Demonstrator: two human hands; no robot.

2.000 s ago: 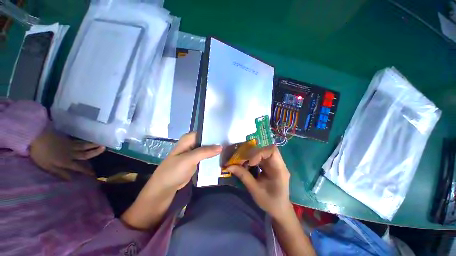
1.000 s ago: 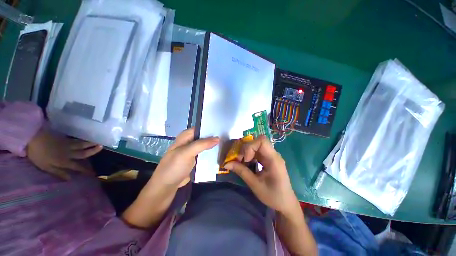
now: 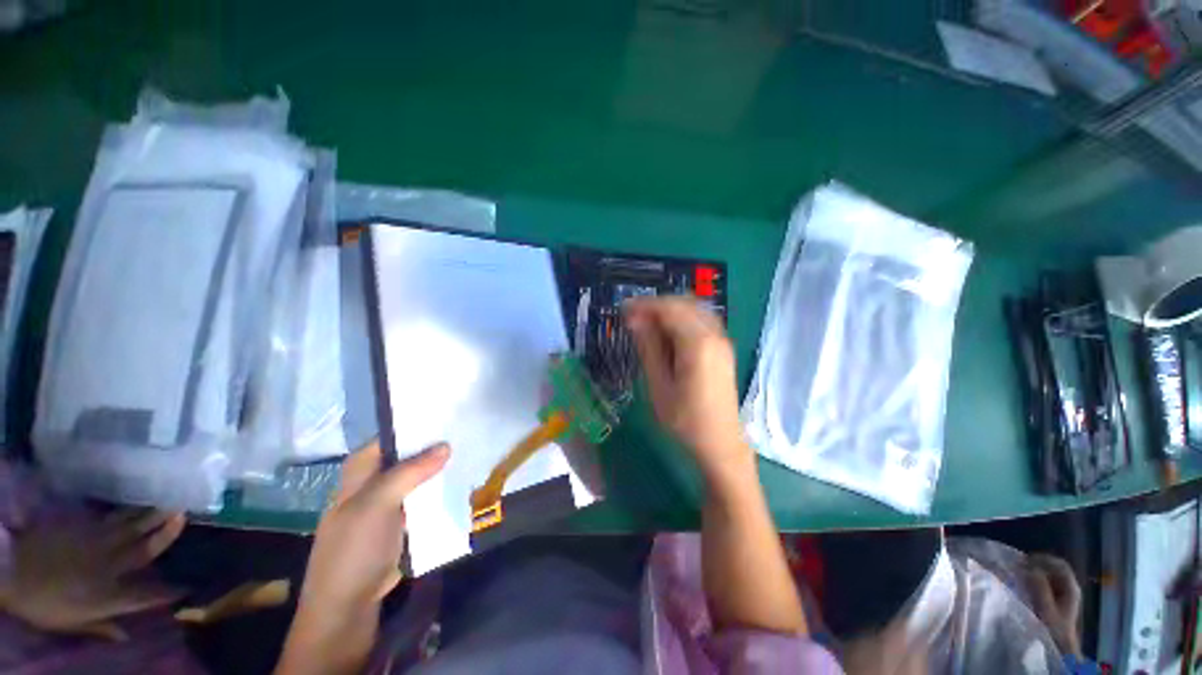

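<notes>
My left hand [image 3: 363,528] grips the lower left edge of a tablet-size display panel [image 3: 461,343], thumb on its silver-white face. The panel is tilted at the bench's near edge. An orange flex cable [image 3: 517,462] runs from its lower end to a small green board [image 3: 575,396] at its right edge. Thin wires join the board to the black test box [image 3: 633,270], which has a red block. My right hand [image 3: 688,376] is over the box, fingers curled and blurred, hiding part of it. Whether it holds anything cannot be told.
Translucent sleeves with panels [image 3: 165,303] are stacked left. More sleeves [image 3: 863,350] lie right of the box. Black frames [image 3: 1074,382] and a white roll [image 3: 1171,280] are far right. Another person's hand [image 3: 99,574] is at lower left, another [image 3: 1052,593] at lower right.
My right hand has let go of the flex cable and moved up over the test box. The panel is still in my left hand, lower and further left. The view has shifted right.
</notes>
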